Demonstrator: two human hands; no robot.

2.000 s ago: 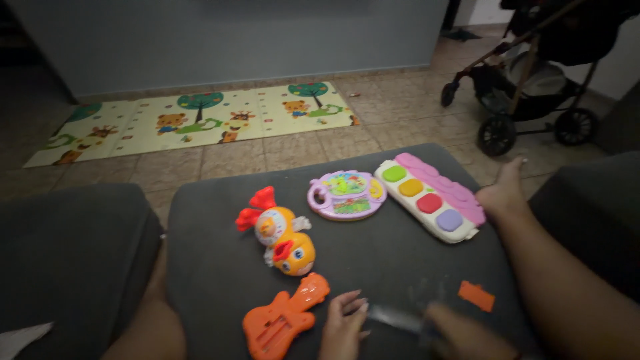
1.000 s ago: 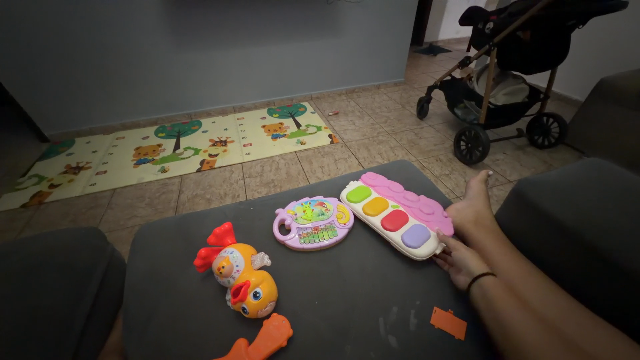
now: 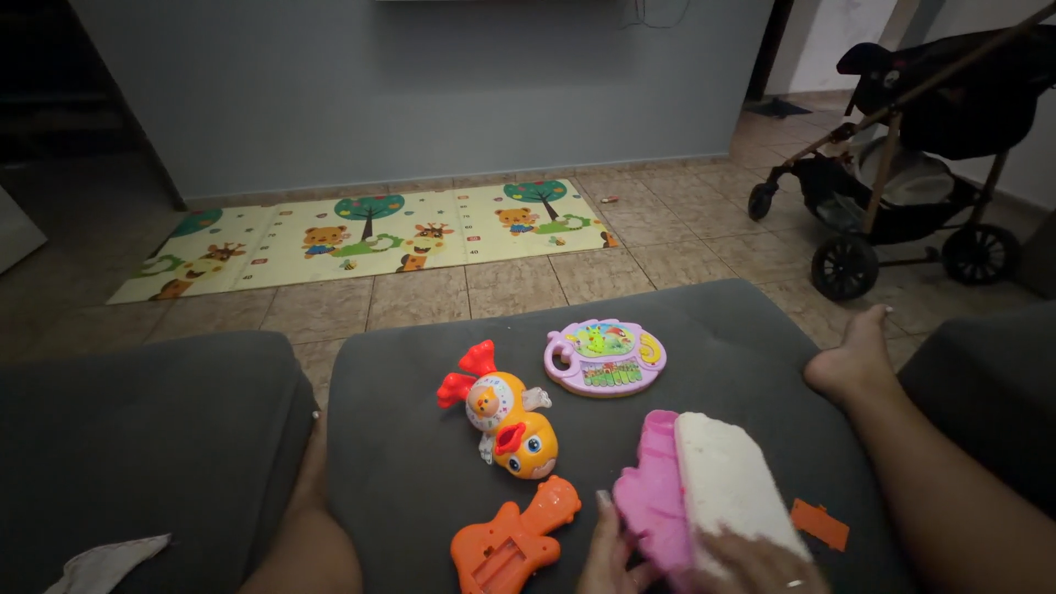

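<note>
My right hand, blurred and wearing a ring, lies on the white side of a pink and white toy, which is tilted up on its edge. At the toy's pink side is my left hand, its fingers against the lower part. An orange guitar-shaped toy with an open battery compartment lies left of my hands. Beyond it is a yellow duck toy with red feet. A lilac toy piano rests farther back. To the right lies a small orange battery cover.
The toys are on a dark grey padded ottoman, between my legs. Dark cushions flank it. Past it a printed play mat lies on the tiled floor, and a stroller stands at the right. A white cloth is at lower left.
The pink and white toy, with its coloured buttons up beside the lilac piano before, has come nearer and been turned so they no longer show. My left hand has come into view at it.
</note>
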